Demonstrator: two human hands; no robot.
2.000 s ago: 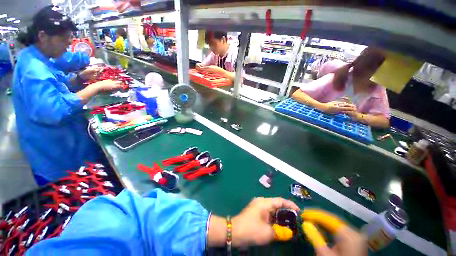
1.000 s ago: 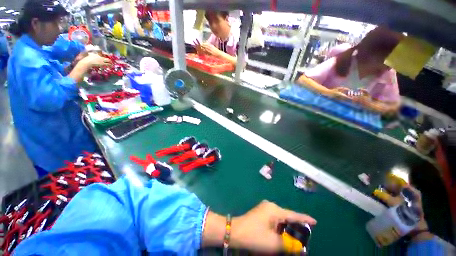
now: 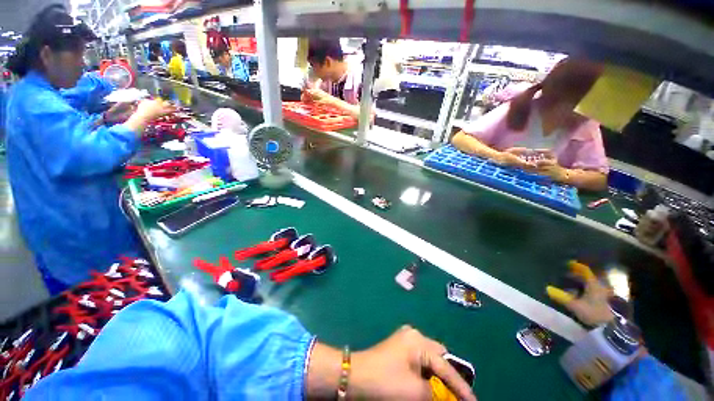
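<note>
My left hand (image 3: 399,368), with a yellow finger cot, holds a small black unit (image 3: 460,368) low in the picture; the fingers hide part of it. My right hand (image 3: 589,298), with yellow finger cots spread apart, is beyond the dispenser bottle (image 3: 601,356), which hides part of the wrist. I see nothing in this hand. One watch case (image 3: 535,340) lies on the green mat between my hands. Another watch case (image 3: 463,294) lies beside the white strip. A small pale module (image 3: 406,276) lies left of it.
Red clamps gripping black units (image 3: 304,262) lie on the mat at centre left. A clamp tray (image 3: 74,321) is low at left. A phone (image 3: 198,214), green basket (image 3: 184,192) and fan (image 3: 271,149) stand farther back. A blue tray (image 3: 501,178) is before a person opposite; another person stands left.
A watch case now lies on the mat left of the bottle. The small module beyond the strip is gone from its spot. My right hand's yellow fingers have moved left and spread.
</note>
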